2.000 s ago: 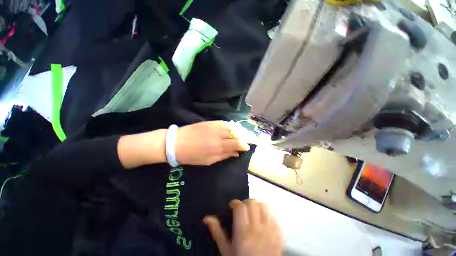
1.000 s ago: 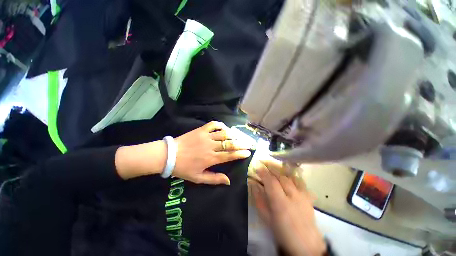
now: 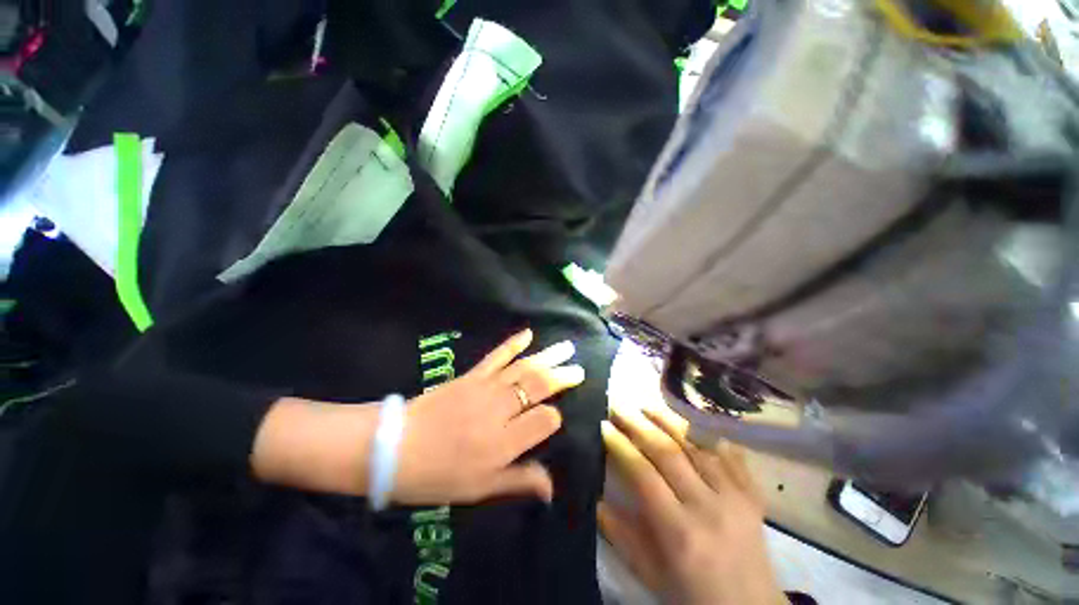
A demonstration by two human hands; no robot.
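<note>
The black garment panel [image 3: 320,520] with green lettering [image 3: 437,356] lies over the left side and lap, its right edge running up to the needle area [image 3: 633,337] under the machine head. My left hand [image 3: 479,437] lies flat on the panel with fingers spread, left of the edge and just below the needle area, covering part of the lettering. My right hand [image 3: 686,508] rests palm down beside the panel's edge, fingertips close to it, with no cloth visibly gripped. The needle and foot are hidden or blurred. A small white-and-green piece [image 3: 586,284] shows beside the head.
The off-white machine head [image 3: 757,201] fills the upper right. A smartphone [image 3: 878,511] lies on the beige bed [image 3: 805,485], partly hidden by the machine. Pale grey-green pieces [image 3: 343,195] and a bright green strip [image 3: 129,231] lie on the dark cloth at upper left.
My left hand has moved down, away from the needle area, and its fingers have spread. My right hand has drawn down slightly from beneath the head. The view has shifted, and the machine head looks larger.
</note>
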